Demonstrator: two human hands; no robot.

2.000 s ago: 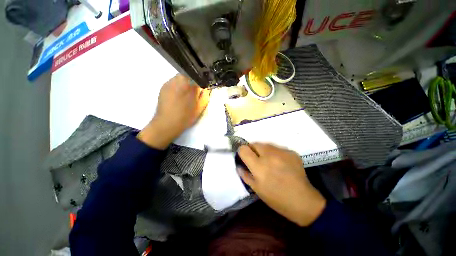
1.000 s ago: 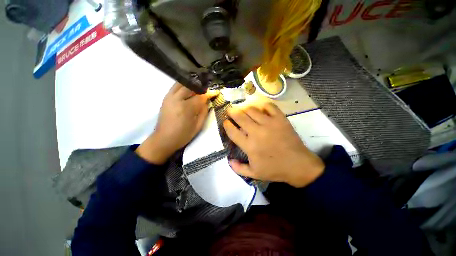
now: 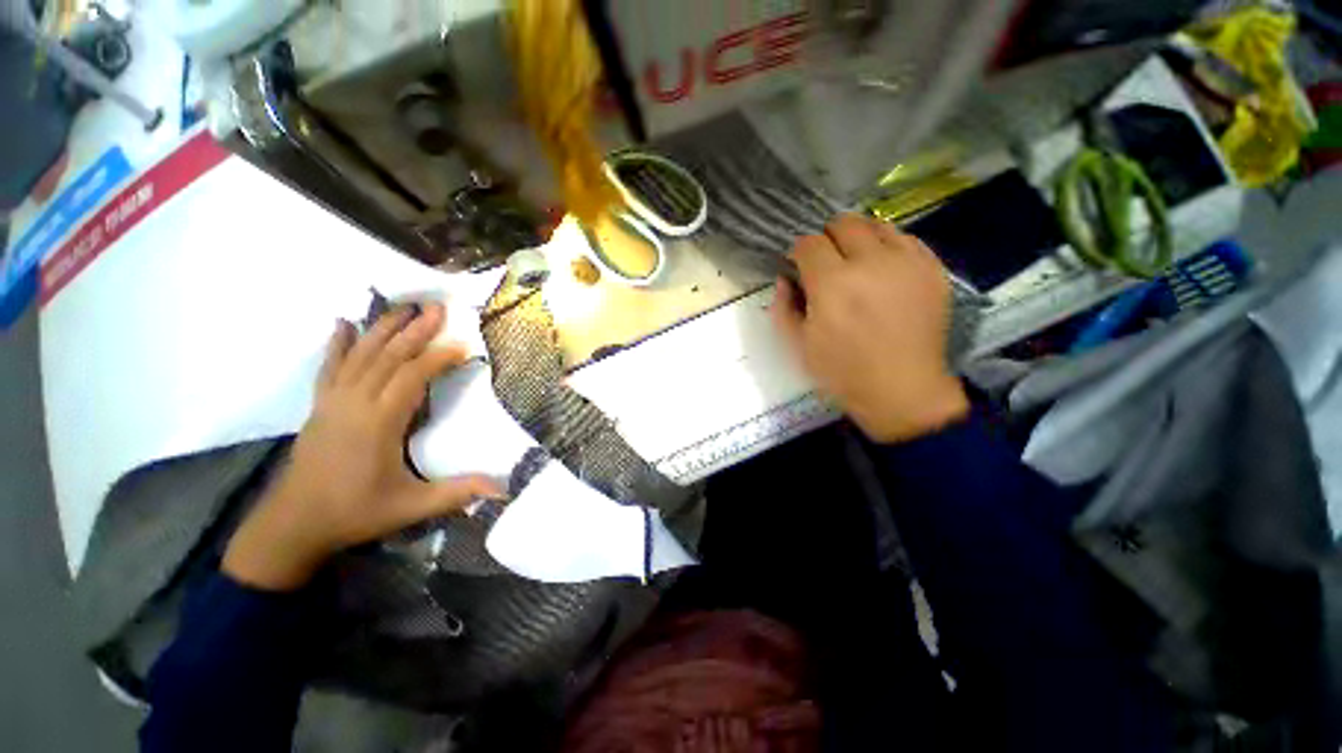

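Observation:
The grey fabric piece (image 3: 556, 397) with white cloth parts (image 3: 567, 527) runs from the needle area down over the table's front edge. My left hand (image 3: 368, 449) lies on its left side, fingers spread, thumb on the white cloth. My right hand (image 3: 876, 327) is curled on the loose grey panel (image 3: 736, 174), right of the scissors. The panel is bunched, and part of it is hidden under the hand. The presser foot area (image 3: 478, 228) of the sewing machine is dark and blurred; the needle cannot be made out.
White-rimmed scissors (image 3: 629, 247) lie right of the needle, below the yellow threads (image 3: 559, 103). A ruler (image 3: 765, 430) runs along the front edge. A yellow packet (image 3: 916, 188), dark flat object (image 3: 983, 228) and green coil (image 3: 1114, 213) lie right. Grey cloth (image 3: 1207, 486) hangs at lower right.
The view has shifted right. My right hand has left the needle area and taken hold of the loose panel, which is now bunched. My left hand has moved back from the needle and spread its fingers.

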